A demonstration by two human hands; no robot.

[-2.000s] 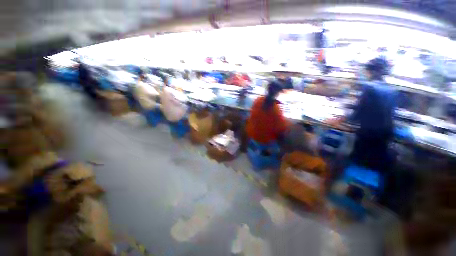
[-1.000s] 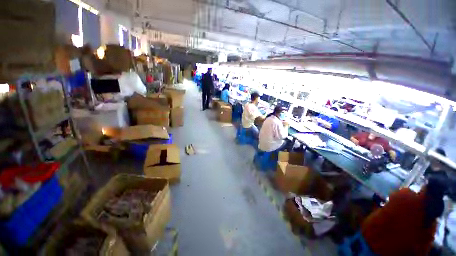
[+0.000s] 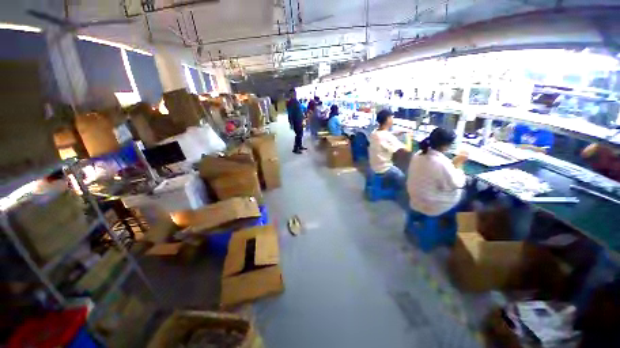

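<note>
Neither of my hands is in the picture. Nearest in front of me, at the bottom edge, is an open brown carton [image 3: 253, 334] with blurred brownish goods inside, cut off by the frame. Beyond it a brown carton [image 3: 253, 289] stands on the floor, its top flaps folded over with a dark gap between them. Behind that a flattened or flapped carton [image 3: 221, 216] lies over a blue bin [image 3: 221, 241].
A grey aisle floor [image 3: 340, 272] runs ahead. At right, workers sit on blue stools [image 3: 429, 230] along a lit bench [image 3: 578, 211], with an open carton [image 3: 486, 262] beside them. A person in dark clothes [image 3: 296, 122] stands far ahead. A metal rack [image 3: 102, 217] stands left.
The view has swung from the workers' line to along the aisle and moved forward. The near left cartons have dropped towards the bottom edge, and the seated person in orange has left the picture.
</note>
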